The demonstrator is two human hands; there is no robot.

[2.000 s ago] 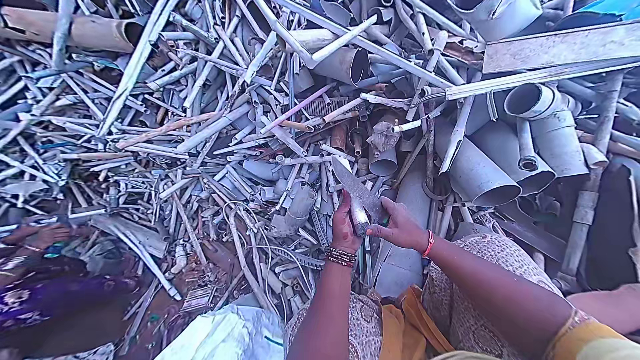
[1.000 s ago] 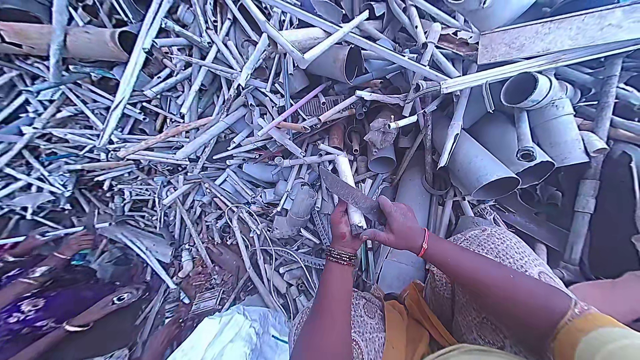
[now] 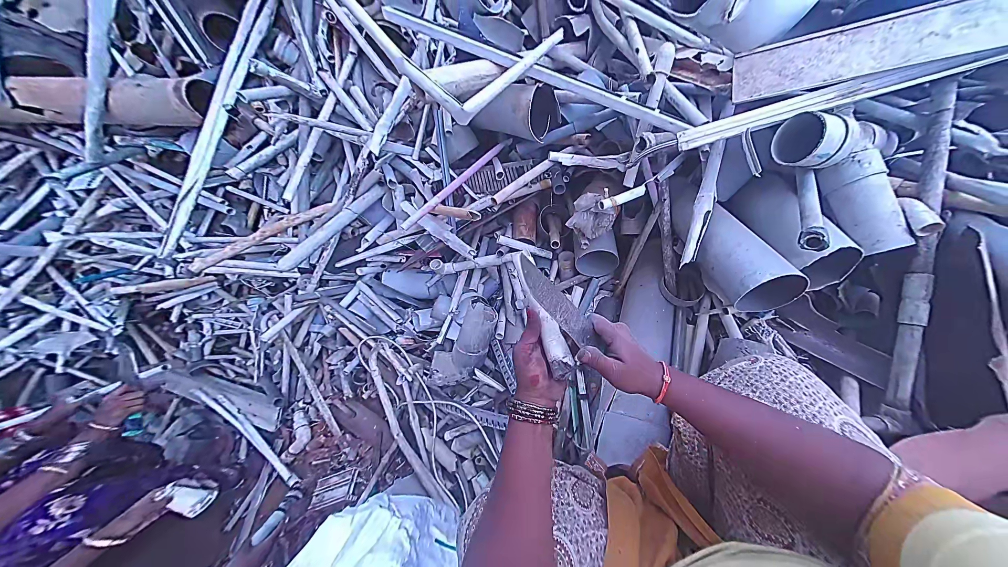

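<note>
My left hand [image 3: 537,364] is closed around a short white pipe piece [image 3: 551,340], held in front of my lap. In my right hand [image 3: 624,358] is a flat, wide metal blade [image 3: 555,298], which lies along the pipe and points up and left. My fingers cover its near end, so any handle is hidden. Beyond both hands spreads a heap of scrap plastic pipes [image 3: 331,228].
Large grey pipes [image 3: 736,256] lie at the right, below a long flat board [image 3: 858,55]. A white sack [image 3: 382,535] sits at the lower left of my lap. Another person's hands [image 3: 118,405] are at the far left.
The blade has turned to lie more nearly along the pipe than one second ago, when it crossed it. At the far left, the other person's hands have moved.
</note>
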